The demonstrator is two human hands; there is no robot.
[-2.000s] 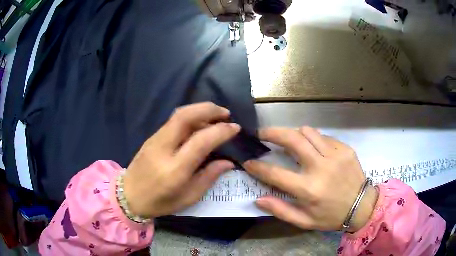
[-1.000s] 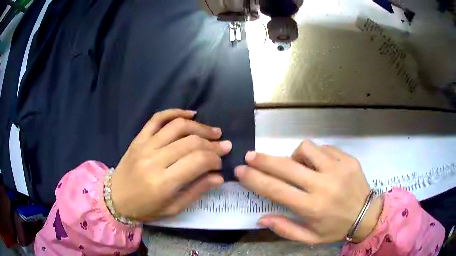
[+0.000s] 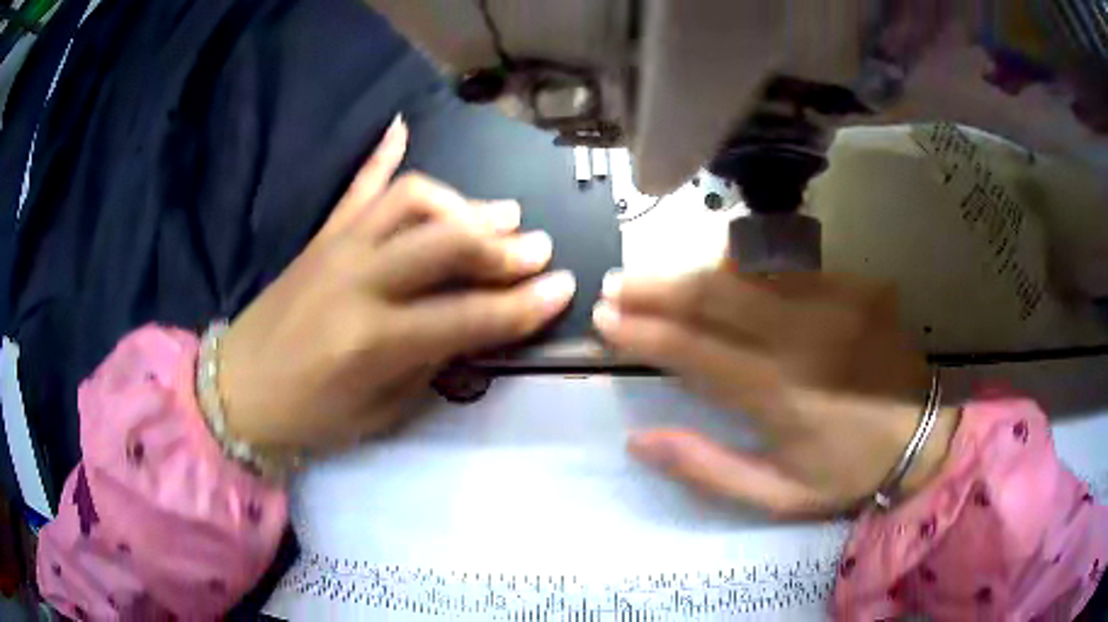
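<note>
The dark cloth (image 3: 219,134) covers the left side and runs to the presser foot (image 3: 591,164), its right edge passing beside the foot. My left hand (image 3: 389,292) lies palm down on the cloth, fingers spread and fingertips near its edge. My right hand (image 3: 778,377) is a little blurred; its index and middle fingertips touch the cloth's right edge, its thumb is apart, and its palm is over the machine bed and table. Neither hand grips the cloth. The cloth's near end is partly hidden by my left hand.
The machine head (image 3: 693,85) stands above the foot, with a blurred dark knob (image 3: 778,182) hanging at its right. The beige machine bed (image 3: 948,243) extends right. The white table (image 3: 486,486) has printed ruler marks along its front edge. A small round dark spot is below my left fingers.
Both hands have moved up towards the presser foot with the cloth's near end. The view has moved closer to the machine head, and more of the white table shows in front.
</note>
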